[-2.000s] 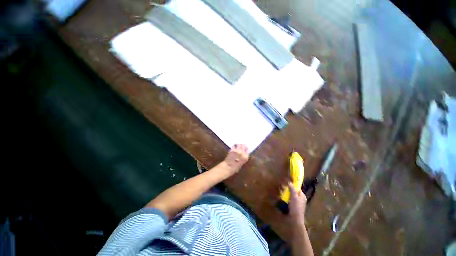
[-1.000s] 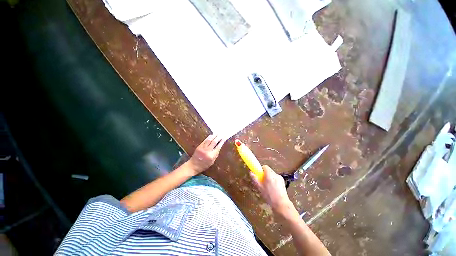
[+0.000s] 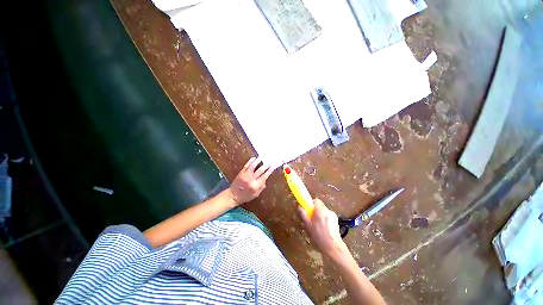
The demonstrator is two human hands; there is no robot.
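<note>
A bright white fabric stack point(image 3: 268, 89) lies on the brown table, its near corner towards me. My left hand point(image 3: 250, 181) rests at that corner, fingertips on the fabric edge. My right hand point(image 3: 322, 226) grips the yellow cutting knife point(image 3: 298, 192); its red-spotted tip is at the near edge of the stack, just right of my left fingers. The blade cannot be made out. A small silver clamp point(image 3: 329, 117) sits at the stack's right edge. Two flat grey metal bars, one left point(image 3: 290, 24) and one right point(image 3: 375, 24), lie on the stack.
Shears point(image 3: 374, 211) lie on the table point(image 3: 411, 155) beyond my right hand. A bare grey bar point(image 3: 490, 110) lies further right. White scraps point(image 3: 527, 244) are at the right edge. The table's front edge runs diagonally on the left, with dark green floor beyond.
The knife has swung from pointing away over the table to the stack's near corner. My left hand has stayed at the corner. In the last second, the view has shifted slightly and both hands barely moved.
</note>
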